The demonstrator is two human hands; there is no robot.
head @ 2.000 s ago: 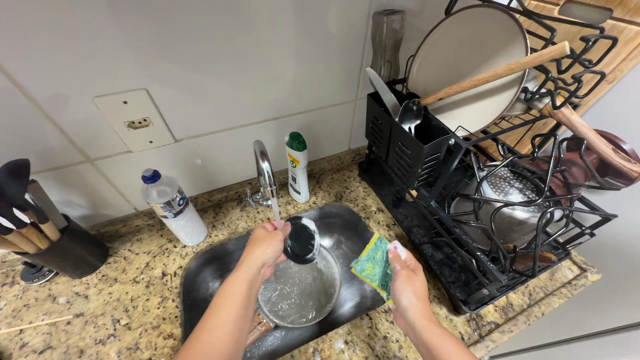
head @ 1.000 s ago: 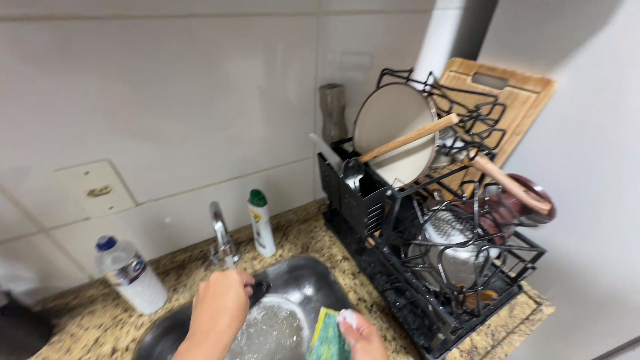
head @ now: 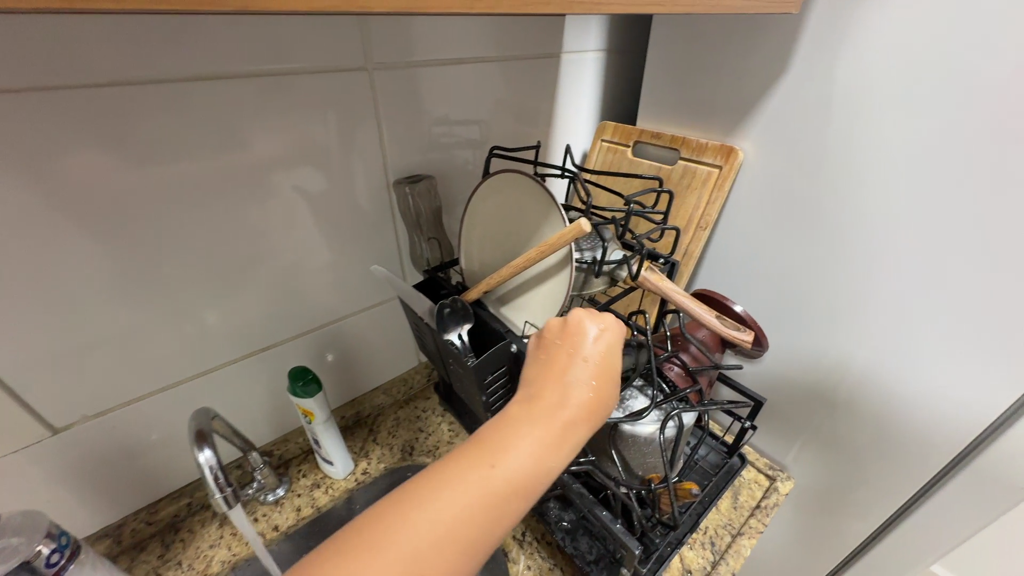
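Note:
My left hand [head: 572, 360] reaches over the black dish rack [head: 600, 532], its fingers curled and the back of the hand wet. A dark object [head: 634, 358] shows just beyond the fingers, mostly hidden by them. Left of the hand is the rack's cutlery holder [head: 488, 376], with spoons [head: 455, 320], a knife [head: 402, 292] and a wooden handle [head: 528, 260]. A cream round plate or lid [head: 512, 240] stands behind it. To the right and below lie black stove grates [head: 632, 416] and a metal pot [head: 644, 448]. My right hand is outside the view.
Water runs from the faucet [head: 216, 448] into the steel sink [head: 360, 512]. A white bottle with a green cap [head: 320, 424] stands by the wall, a plastic bottle [head: 48, 548] at lower left. A cutting board [head: 704, 200] leans behind the rack; a wooden-handled pan [head: 696, 308] rests there.
My left hand has moved from the faucet and sink to above the dish rack. My right hand, with the green and yellow sponge, has left the view. The view has swung right.

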